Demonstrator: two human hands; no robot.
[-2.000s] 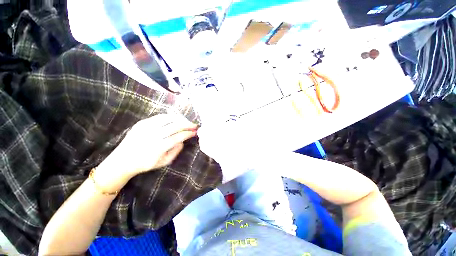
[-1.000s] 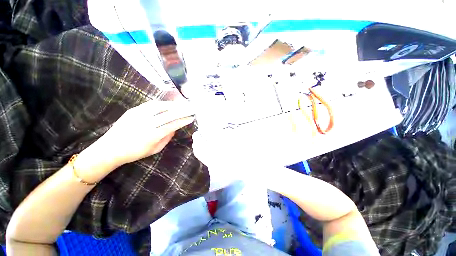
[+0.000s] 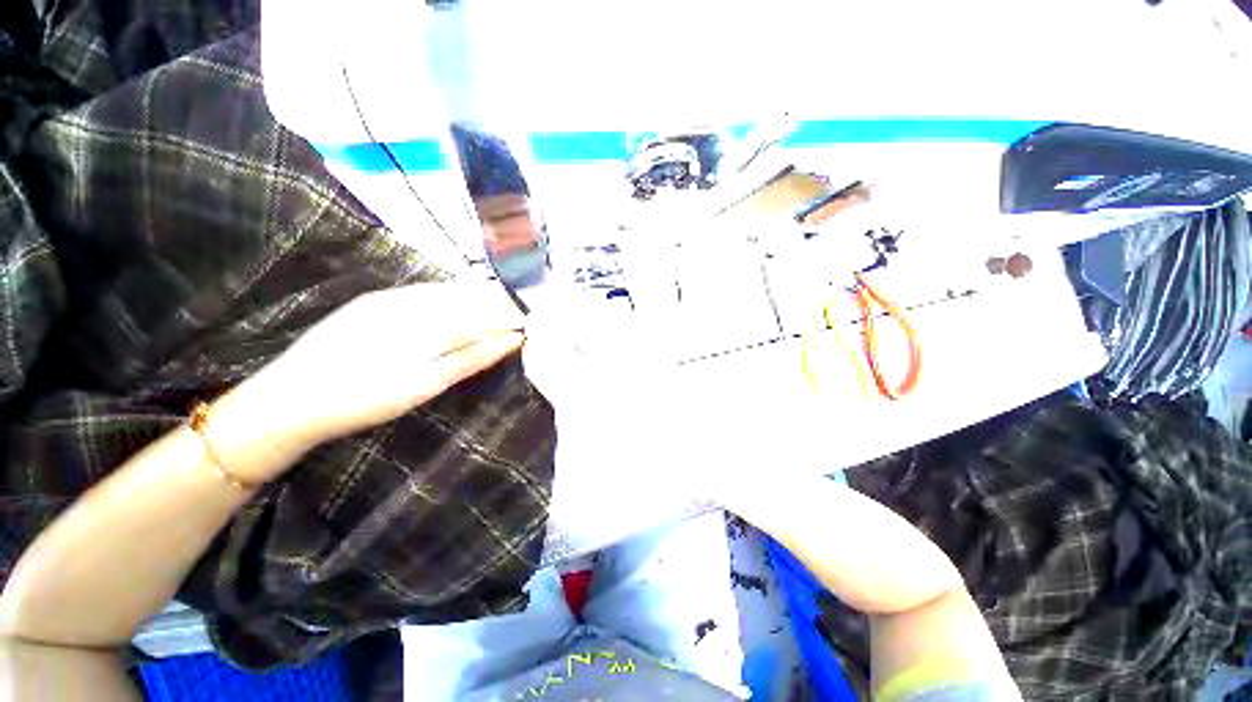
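Note:
A dark plaid garment piece (image 3: 426, 501) spreads over the left of the white sewing machine table and hangs over its front edge. My left hand (image 3: 391, 343) lies on it, fingers together, fingertips holding the cloth at its right edge, just below the needle area (image 3: 515, 281). The white machine head (image 3: 851, 69) with a blue stripe stands behind. My right forearm (image 3: 858, 549) comes in from the lower right; my right hand is washed out by glare on the white table, so its fingers and anything held cannot be made out.
Scissors with orange and yellow loops (image 3: 893, 343) lie right of the needle. Behind are tan flat pieces (image 3: 835, 203), dark scraps (image 3: 882, 247) and small brown round items (image 3: 1017, 265). Striped strips (image 3: 1181, 309) hang far right, above dark plaid cloth (image 3: 1085, 528).
The view has shifted, so the machine and table sit lower in the picture. My left hand is flatter, still at the cloth's right edge. The scissors remain on the table.

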